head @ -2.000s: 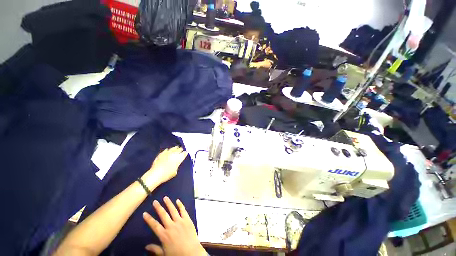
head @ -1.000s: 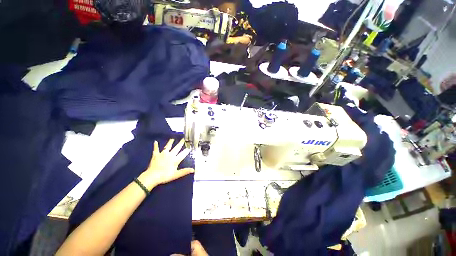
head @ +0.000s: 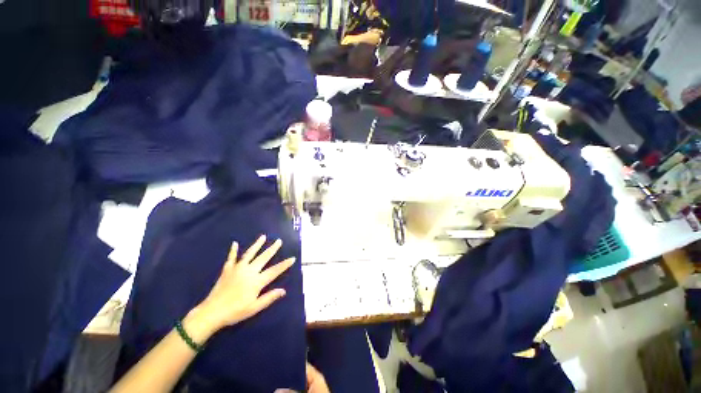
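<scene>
The navy cut panel (head: 200, 246) lies flat on the table, its right edge running up to the needle end of the cream-white sewing machine (head: 446, 180). My left hand (head: 250, 282) rests on the panel with its fingers spread, below the needle end. My right hand (head: 314, 379) is mostly cut off by the bottom edge of the picture, beside the panel's right edge; its grip is hidden.
A thick navy heap (head: 184, 107) lies behind the panel. Other navy cloth (head: 492, 299) hangs over the table edge at right. A thread cone (head: 318, 120) stands behind the needle end. A teal basket (head: 603, 252) is at right. A person's hand (head: 363, 37) shows at the back.
Over the two seconds, my right hand has moved off the panel's top to the bottom edge. Since the last frame, my left hand has moved down, away from the needle end. The view has shifted.
</scene>
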